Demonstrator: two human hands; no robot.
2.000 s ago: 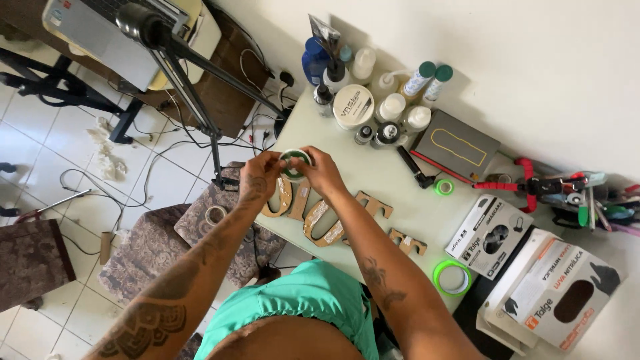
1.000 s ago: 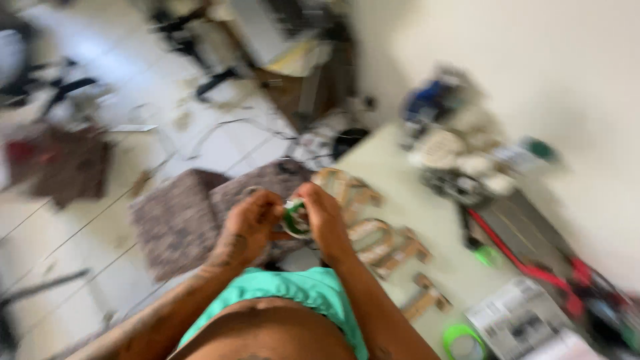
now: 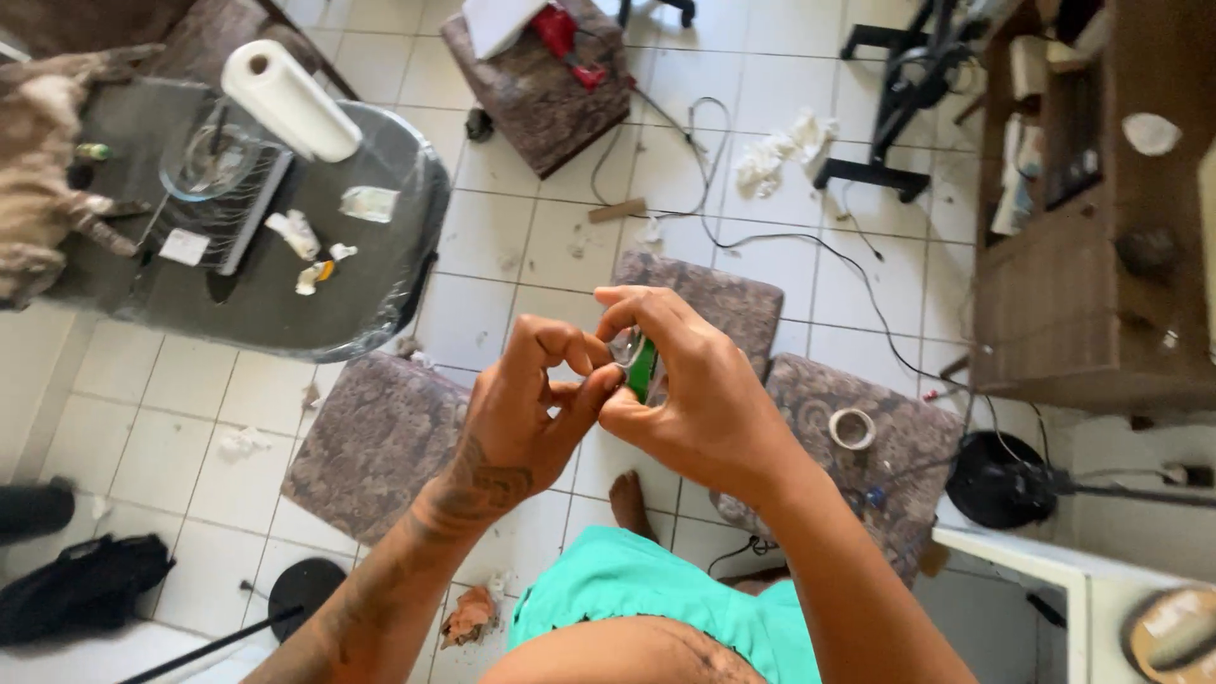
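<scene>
A small roll of tape (image 3: 642,369) with a green side is held up in front of my body, over the tiled floor. My right hand (image 3: 698,389) grips it between fingers and thumb. At its left side my left hand (image 3: 546,408) has its thumb and index finger pinched at the roll's edge; whether they hold a loose tape end cannot be told. Part of a decorated wooden letter (image 3: 1170,635) shows on the white table (image 3: 1021,560) at the lower right.
Patterned upholstered stools (image 3: 375,446) stand around me, one bearing another tape roll (image 3: 852,429). A dark table (image 3: 389,313) at the left holds a paper towel roll (image 3: 290,100) and a cat (image 3: 38,171). Cables (image 3: 826,249) cross the floor; a wooden cabinet (image 3: 1045,285) stands at the right.
The view has swung far left, from the white table with wooden letters to the floor and dark table. Both hands still hold the green roll, now turned edge-on.
</scene>
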